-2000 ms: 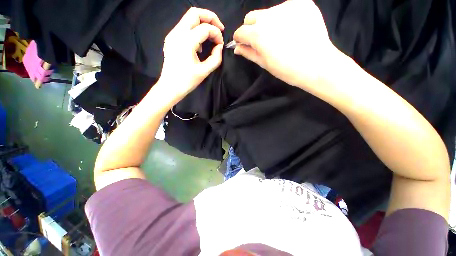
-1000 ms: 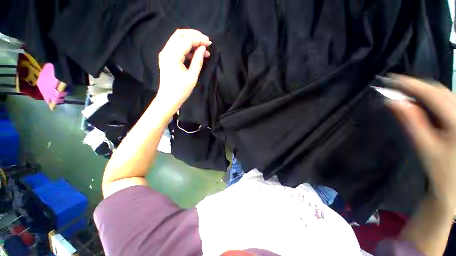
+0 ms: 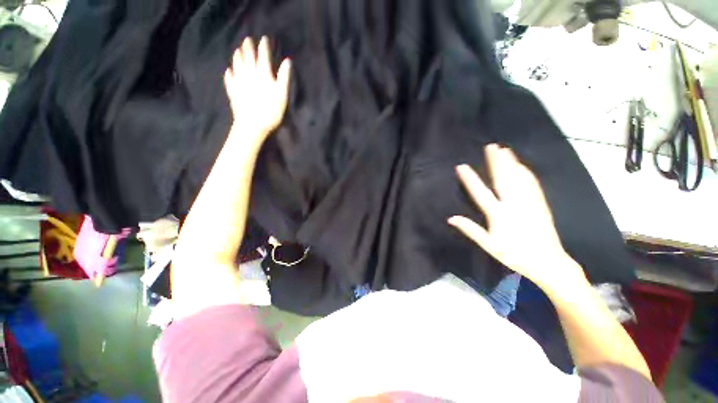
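Observation:
A large black garment [image 3: 346, 118] in heavy folds covers much of the table and hangs over its front edge onto my lap. My left hand [image 3: 258, 90] lies on the garment at the upper left of centre, fingers spread, holding nothing. My right hand [image 3: 512, 212] is over the garment's right part, fingers spread and empty. Thread snips [image 3: 634, 135] lie on the white table to the right of the garment. Black shears [image 3: 683, 153] lie beside them.
A white table [image 3: 598, 169] with a wooden edge is at right. Part of the machine head [image 3: 605, 20] shows above. Yellowish sticks [image 3: 697, 94] lie by the shears. Below are a red bin [image 3: 660, 327] at right, and at left pink material [image 3: 98, 248] and a blue bin [image 3: 39, 342] on green floor.
The garment has shifted left, uncovering the table at right with the snips and shears. My right hand has let go of the small metal tool it held. My left hand's pinched fingers have opened.

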